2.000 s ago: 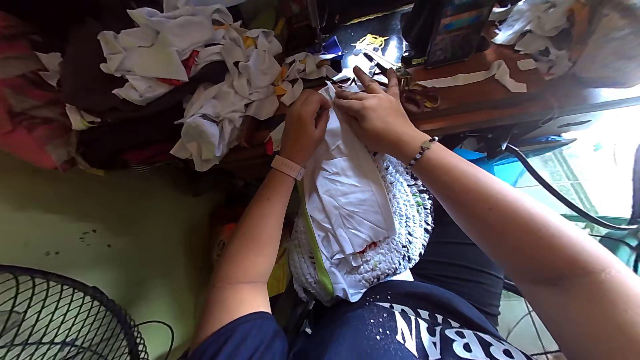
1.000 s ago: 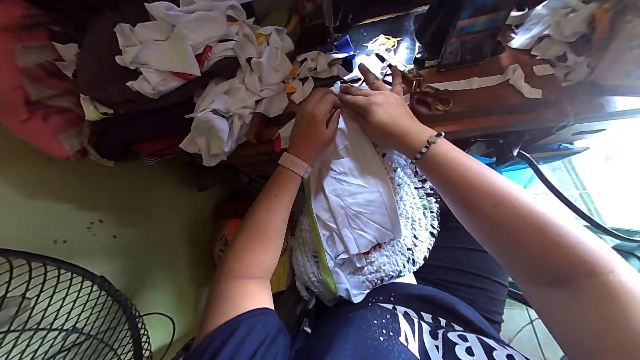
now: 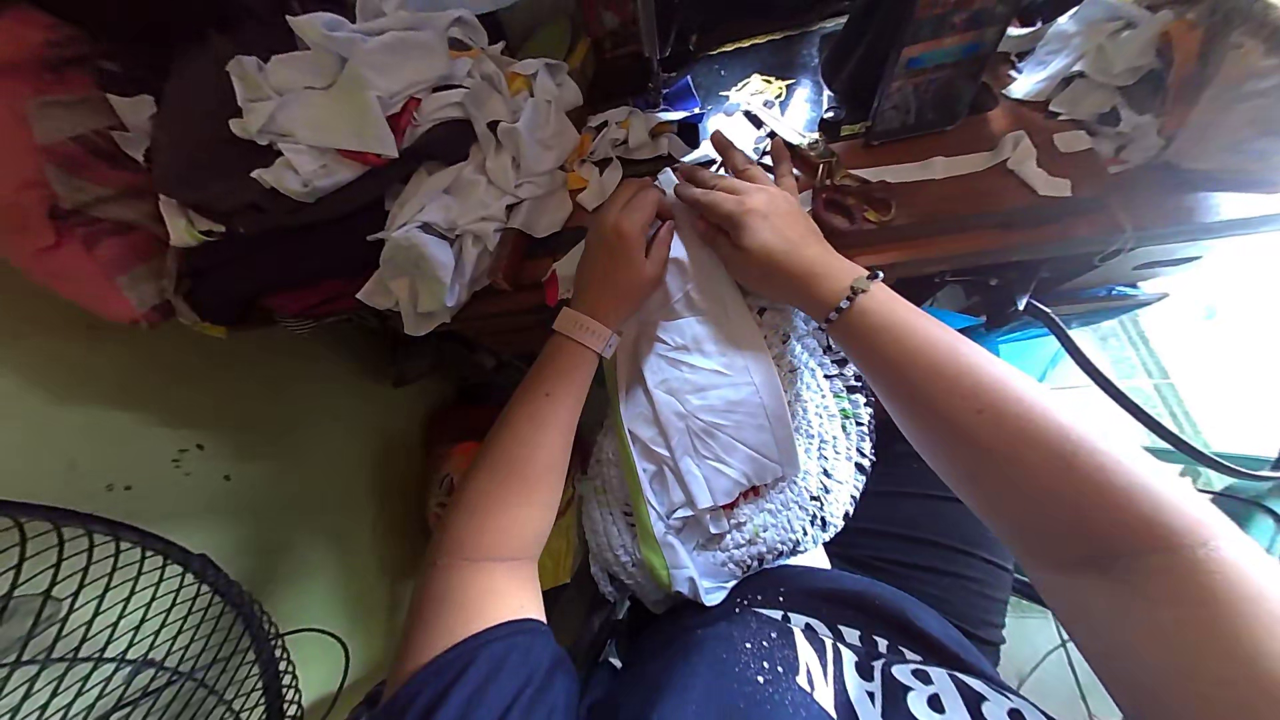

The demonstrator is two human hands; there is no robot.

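Observation:
A white cloth with a lime-green edge hangs from the table edge down over the lap. My left hand has its fingers curled on the cloth's upper left edge, pinching it. My right hand lies palm down on the cloth's top end, fingers spread. Beneath the cloth is a round, coarse white-and-black textile piece, made of knotted or woven strips. Just past the fingertips, a lit metal plate bears yellow scraps; it looks like the bed of a sewing machine. A pair of scissors lies right of my right hand.
White fabric scraps are heaped at the upper left on dark cloth. A white strip lies along the brown wooden table, below a dark device with a lit screen. A black fan guard stands at lower left.

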